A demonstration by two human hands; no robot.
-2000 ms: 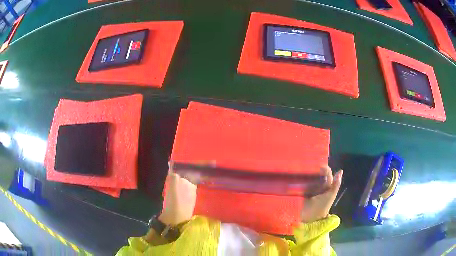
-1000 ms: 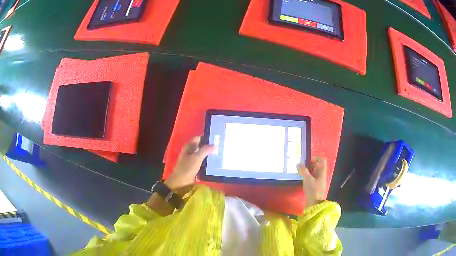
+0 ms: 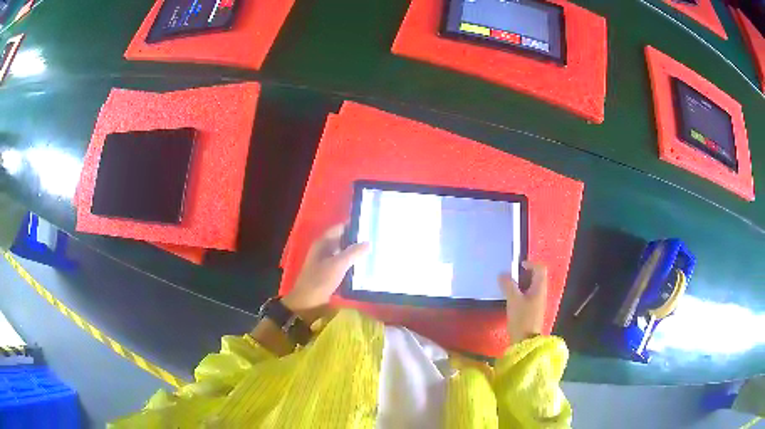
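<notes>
A black-framed tablet (image 3: pixel 436 243) lies over a red foam pad (image 3: pixel 453 159) in front of me. Its screen is white on the left and grey on the right, with a white strip at the right edge. My left hand (image 3: pixel 321 272) holds its left edge, thumb on the frame and screen edge. My right hand (image 3: pixel 526 302) holds its lower right edge, thumb over the screen's corner. The fingers beneath the tablet are hidden.
A dark slab (image 3: pixel 144 176) lies on stacked red pads at left. A blue tape dispenser (image 3: pixel 654 297) and a thin stick (image 3: pixel 586 300) are at right. Lit tablets (image 3: pixel 503 29) lie on red pads beyond. A blue crate (image 3: pixel 38 398) is at lower left.
The tablet was tilted nearly edge-on, then turned face up with a white panel showing. The screen is now split white and grey. Both hands still hold it.
</notes>
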